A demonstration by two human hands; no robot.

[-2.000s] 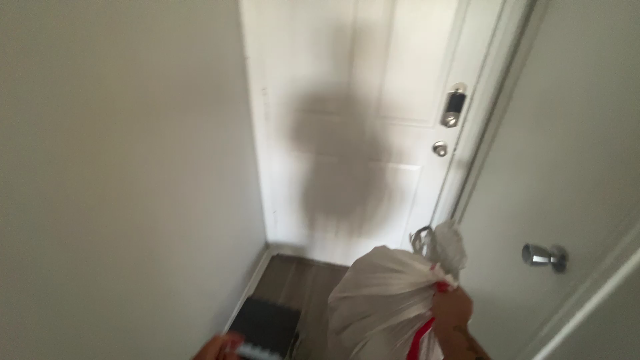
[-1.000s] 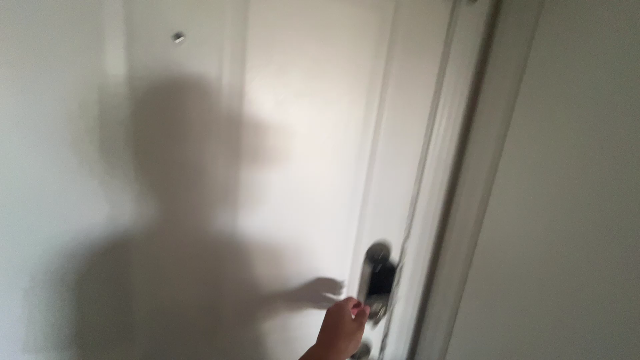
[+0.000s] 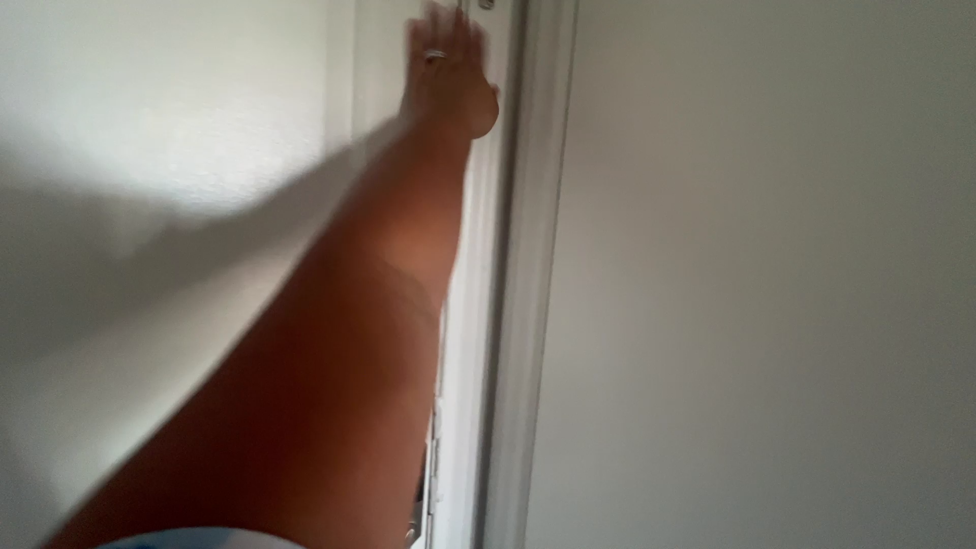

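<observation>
My left hand (image 3: 450, 80) reaches high, its back toward me and a ring on one finger. Its blurred fingers point upward over the edge of a white panel door (image 3: 191, 114), with nothing visible in them. Whether the palm touches the door cannot be told. Just right of the fingertips, a small metal fitting (image 3: 486, 4) is cut off by the top of the view. Low down, part of the dark door lock (image 3: 415, 518) shows behind my forearm. My right hand is out of view.
The white door frame (image 3: 526, 229) runs upright just right of my hand. Beyond it, a plain pale surface (image 3: 747, 267) fills the right side. A shadow of my arm falls across the door.
My left hand has risen from beside the door lock to high near the door's edge. The white bag with red ties, held in my right hand two seconds ago, is out of view.
</observation>
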